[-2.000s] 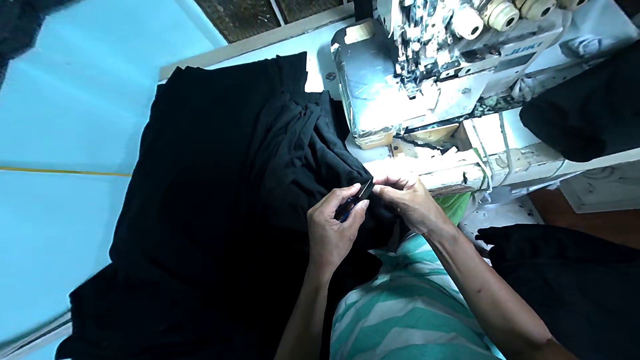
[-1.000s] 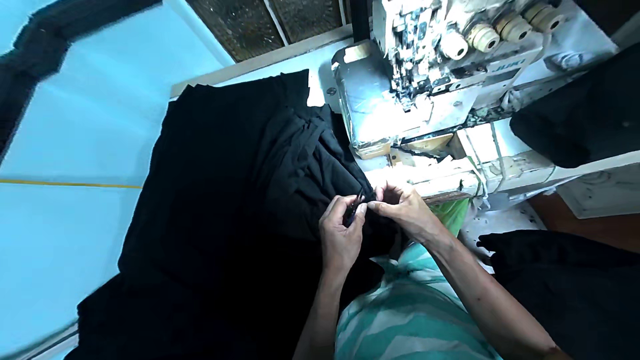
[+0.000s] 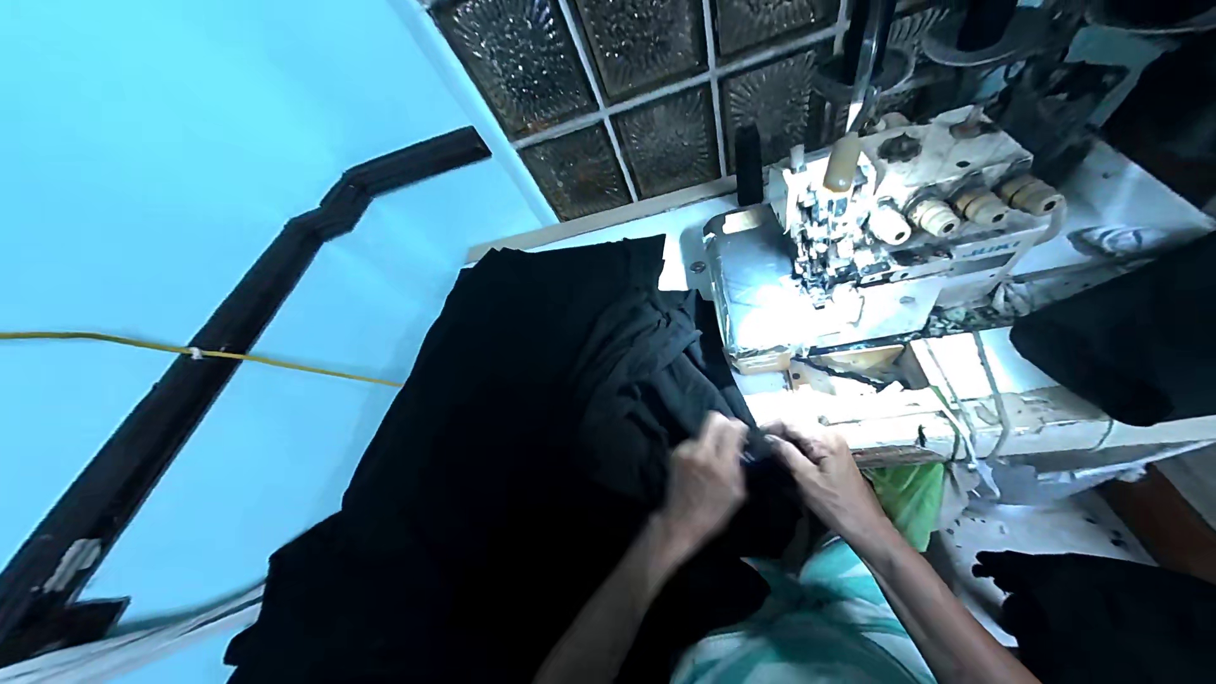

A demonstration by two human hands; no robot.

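A large black cloth garment lies in folds over the table, left of an overlock sewing machine. My left hand is blurred and closed on the fabric near the table's front edge. Close beside it, my right hand pinches the same black fabric between thumb and fingers. Between the two hands something small and dark shows; what it is cannot be told. The machine's lit needle area stands above and right of my hands.
An open compartment with scraps is in the table edge below the machine. More black cloth lies at right and lower right. Green cloth hangs under the table. A yellow cord crosses the blue wall.
The view has swung up and left, showing more wall and glass block. My hands stay close together at the fabric; the dark tool-like item seen in my left hand is now blurred.
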